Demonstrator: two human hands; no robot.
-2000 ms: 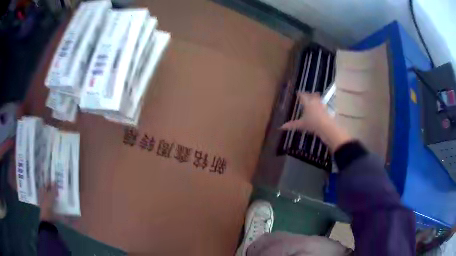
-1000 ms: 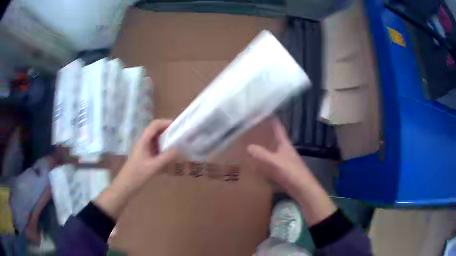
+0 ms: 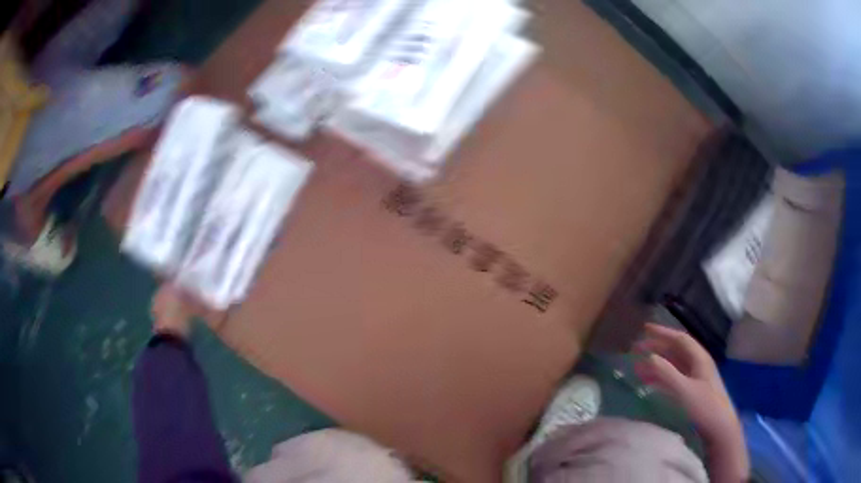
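Observation:
My left hand [image 3: 175,308] is at the near end of a low pile of white toothbrush boxes [image 3: 247,222] on the left edge of the cardboard. Its fingertips are hidden, so whether it grips a box is unclear. My right hand [image 3: 682,366] is empty, fingers loosely curled and apart, below the near end of the dark conveyor rollers [image 3: 703,212]. One white box [image 3: 741,259] lies on the rollers, partly under the tunnel curtain flaps [image 3: 802,269]. A larger box stack [image 3: 415,71] stands at the far side. The picture is blurred.
The cardboard sheet [image 3: 406,321] bears a line of black characters. The blue machine [image 3: 817,415] stands at the right edge. Another person's arm [image 3: 90,170] reaches in from the left. My shoe [image 3: 571,406] is near the cardboard's front edge.
The box held in my left hand in the middle is no longer held up there. My left hand has moved to the left pile, my right hand right and down. The view has turned.

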